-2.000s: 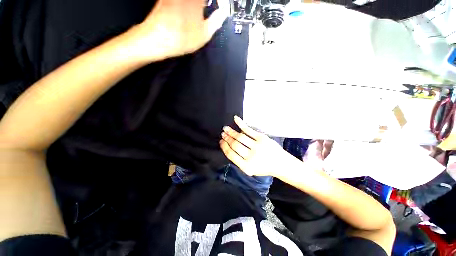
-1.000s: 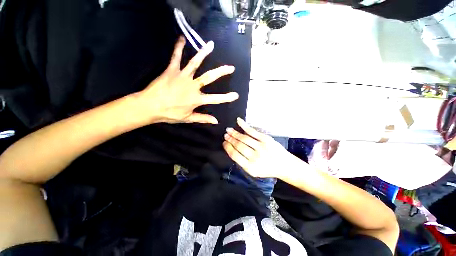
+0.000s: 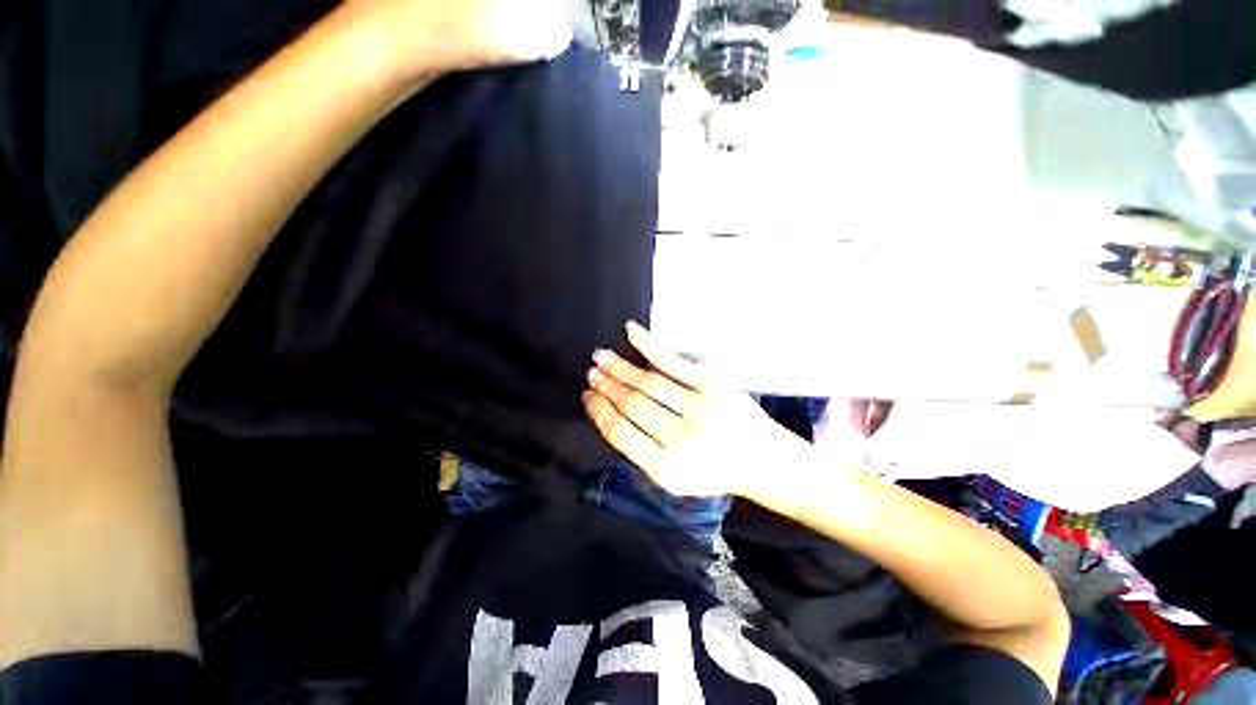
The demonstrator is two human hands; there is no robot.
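A large black garment [image 3: 455, 248] lies over the left of the table and the lap. Its straight right edge runs from the needle area down to my right hand. My left hand [image 3: 517, 25] is at the top edge of the picture, partly cut off and overexposed, beside the presser foot [image 3: 631, 76]; its fingers cannot be made out. My right hand [image 3: 658, 420] lies at the garment's lower right edge, with the thumb at the edge and the fingers close together on the fabric.
The white machine table [image 3: 854, 296] extends to the right. Dark red-handled scissors [image 3: 1207, 342] and tan tape bits [image 3: 1087, 335] lie on it. A pale cloth bundle [image 3: 1033, 448] hangs below the table edge. A black shape [image 3: 1157, 48] is at the upper right.
My left hand, spread flat on the fabric one second ago, has moved up beside the needle area. The white cords are out of sight. My right hand has stayed at the fabric edge.
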